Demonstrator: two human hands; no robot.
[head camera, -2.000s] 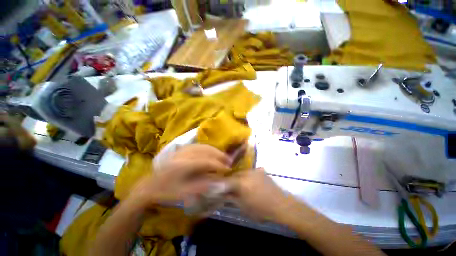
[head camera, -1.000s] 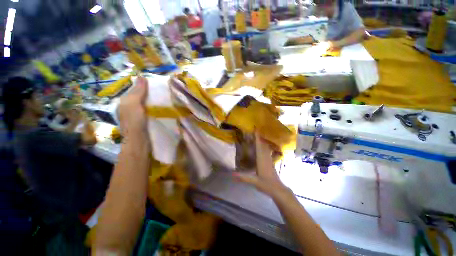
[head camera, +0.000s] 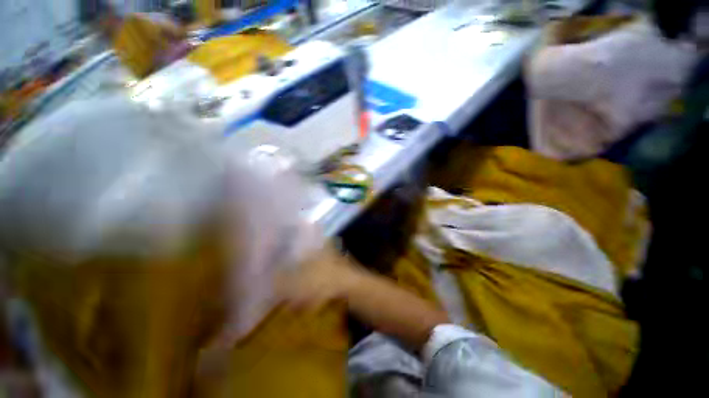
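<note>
The mustard and off-white garment (head camera: 117, 179) is raised large and blurred across the left of the view, its pale side above and its mustard part hanging below. My right hand (head camera: 319, 280) is at its right edge and grips the cloth; the fingers are blurred. A pale cuff shows at my right wrist. My left hand is not visible.
The white sewing machine (head camera: 311, 105) stands behind the garment. Scissors (head camera: 347, 186) with green and yellow handles lie near the table edge (head camera: 412, 163). A mustard and white heap (head camera: 536, 288) lies at the right, below table level. Another pale garment (head camera: 591, 85) is at the upper right.
The view has swung to the right. The garment has been lifted and spread from a bunched state, now filling the left side. My left hand has gone out of sight.
</note>
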